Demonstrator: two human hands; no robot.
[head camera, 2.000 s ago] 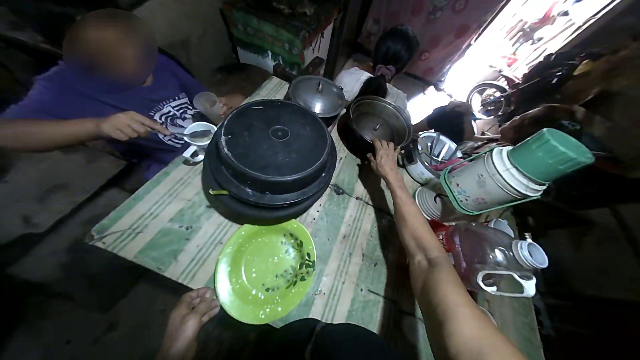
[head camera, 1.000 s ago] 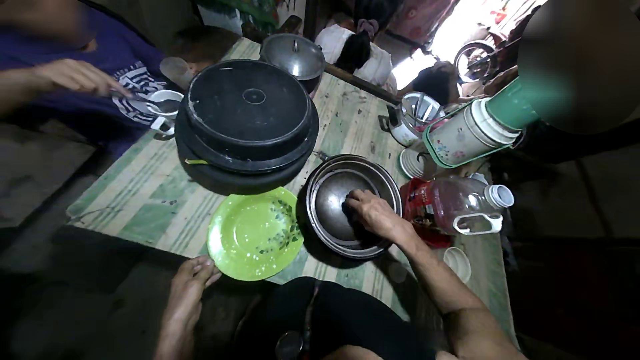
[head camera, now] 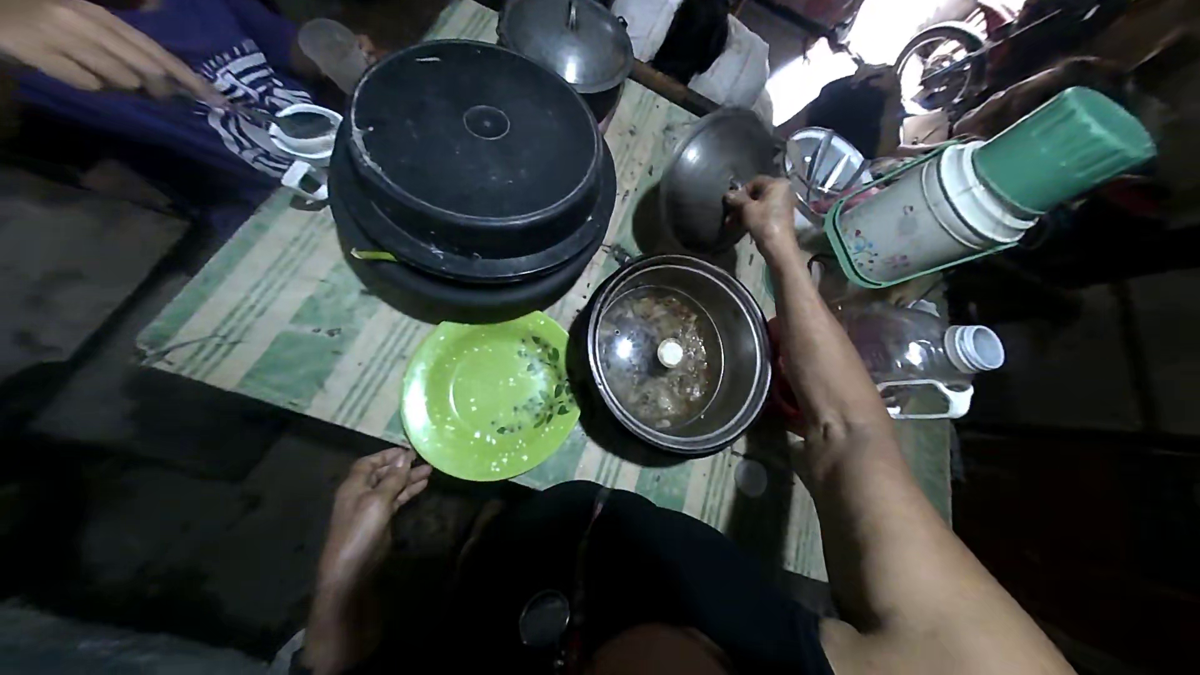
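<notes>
My right hand [head camera: 764, 208] grips the knob of a grey metal pot lid [head camera: 710, 169], which it holds tilted behind the near pot. That pot [head camera: 600, 361] stands near the table edge; a clear glass lid [head camera: 698, 398] with a pale knob covers it, and food shows through the glass. My left hand [head camera: 389, 478] is at the near left rim of a green plate [head camera: 469, 398] with a leaf pattern; whether its fingers pinch the rim cannot be told. Left of the pot, the plate lies at the table's edge.
Large black pans [head camera: 487, 141] are stacked behind the plate. A lidded pot [head camera: 567, 47] stands farther back. On the right are a green and white thermos [head camera: 923, 220] and a clear plastic jug [head camera: 905, 347]. Another person's hand [head camera: 103, 47] is over a white cup [head camera: 307, 131] at the left.
The metal lid, over the near pot a second ago, is now lifted behind it in my right hand, and the glass lid shows. Earlier the pot moved from farther back to beside the plate.
</notes>
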